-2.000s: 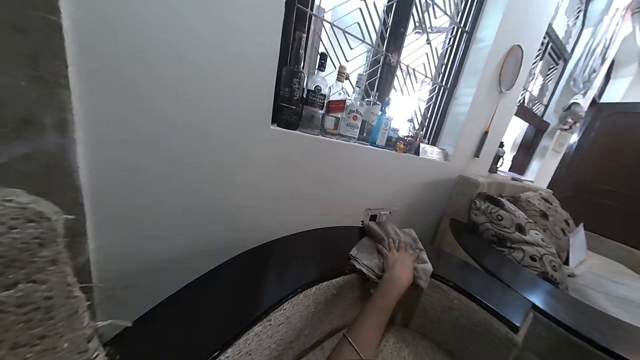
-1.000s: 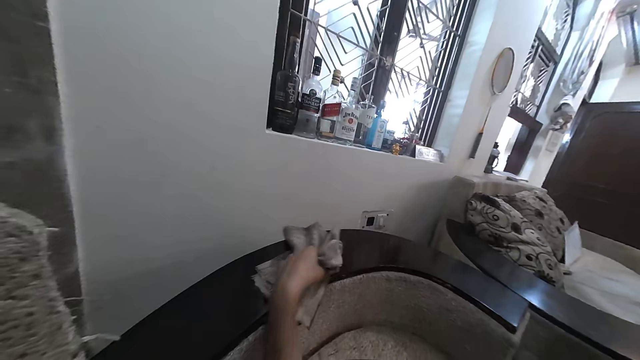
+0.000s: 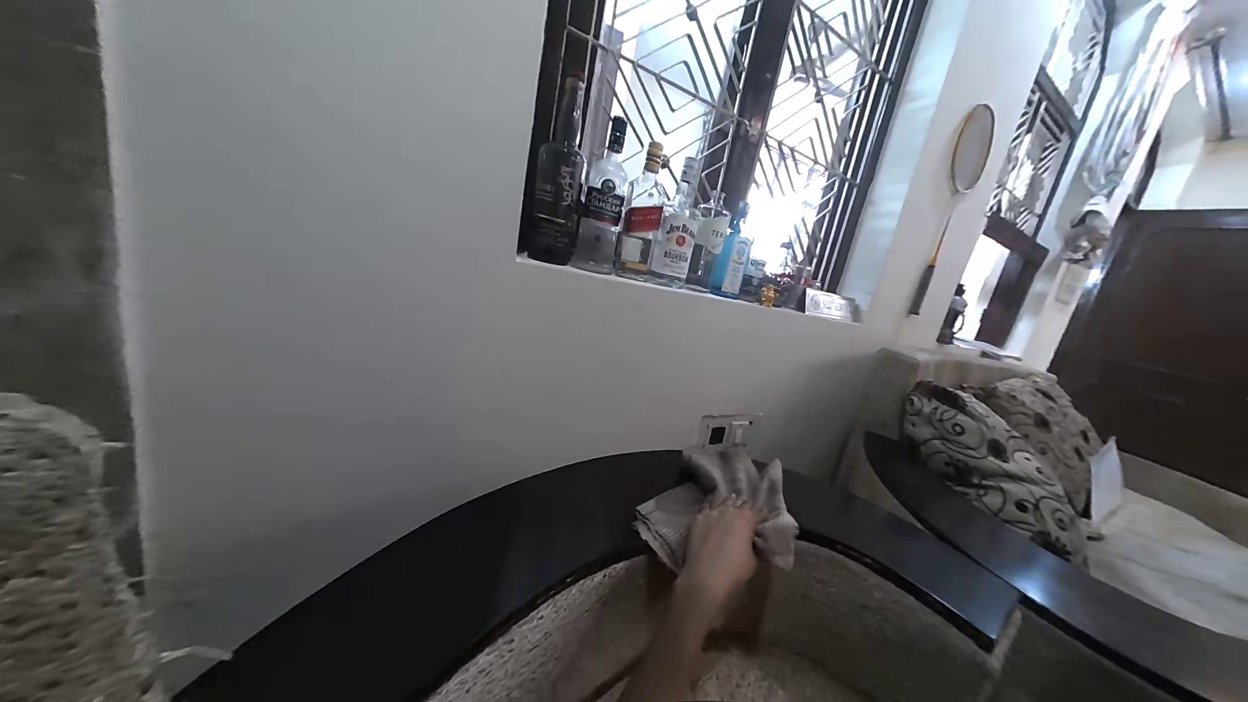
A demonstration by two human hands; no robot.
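Observation:
My left hand (image 3: 721, 536) is closed on a crumpled grey-beige cloth (image 3: 726, 473), which lies pressed on the curved glossy black ledge (image 3: 468, 556) just below a wall socket plate (image 3: 728, 432). The cloth's loose folds stick out on both sides of the fingers. My forearm comes up from the bottom of the view, over the rough-textured inner side below the ledge (image 3: 838, 595). My right hand is out of view.
Several glass bottles (image 3: 673, 234) stand on the sill of a grilled window (image 3: 721, 88). A badminton racket (image 3: 971, 151) hangs on the wall. Patterned cushions (image 3: 985, 458) rest on the right, beside another black ledge (image 3: 975, 531). A rough stone-like surface (image 3: 49, 546) is at the left.
My left hand and the cloth were by the socket two seconds ago, went left along the black ledge by one second ago, and are now back right below the socket.

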